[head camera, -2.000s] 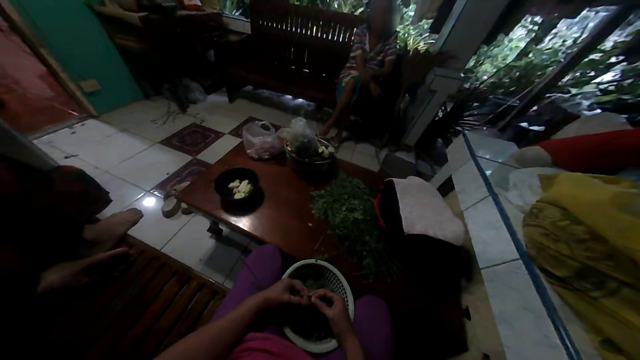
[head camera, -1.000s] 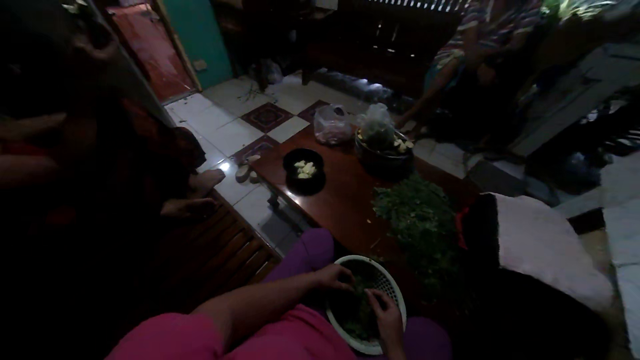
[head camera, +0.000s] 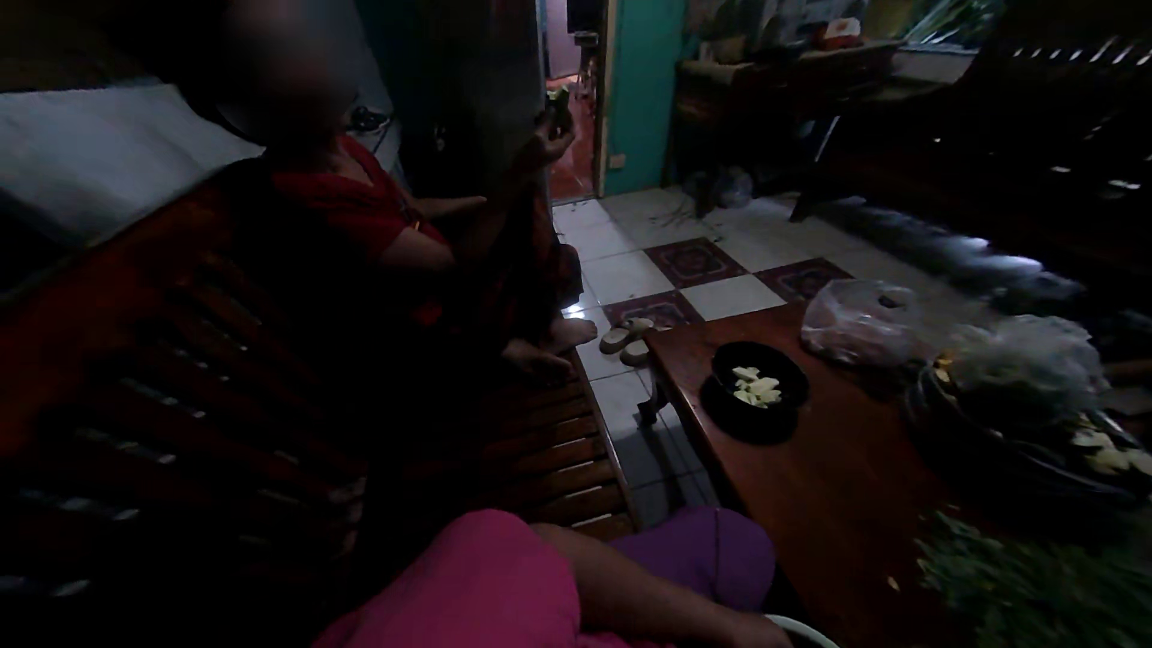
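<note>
Only the wrist and back part of my left hand (head camera: 758, 631) show, at the bottom edge beside the pale rim of a basket (head camera: 804, 627); its fingers are cut off by the frame. My right hand is out of view. A pile of green leafy stems (head camera: 1035, 576) lies on the wooden table (head camera: 841, 486), right of the basket. Farther back on the table stands a black bowl (head camera: 785, 364) with pale cut pieces (head camera: 756, 389) in it. At the right, a wide dark pot (head camera: 936, 418) holds more pale pieces, with a clear plastic bag (head camera: 1026, 360) over it.
On the slatted wooden bench (head camera: 549, 468) to the left sits a person in red (head camera: 360, 216), one raised hand (head camera: 547, 144) holding a small dark green thing. A tied plastic bag (head camera: 855, 324) rests at the table's far edge. Slippers (head camera: 625, 337) lie on the tiled floor.
The view has swung far to the left. My hands, both seen over leaves in the basket a second ago, have mostly dropped out of the frame.
</note>
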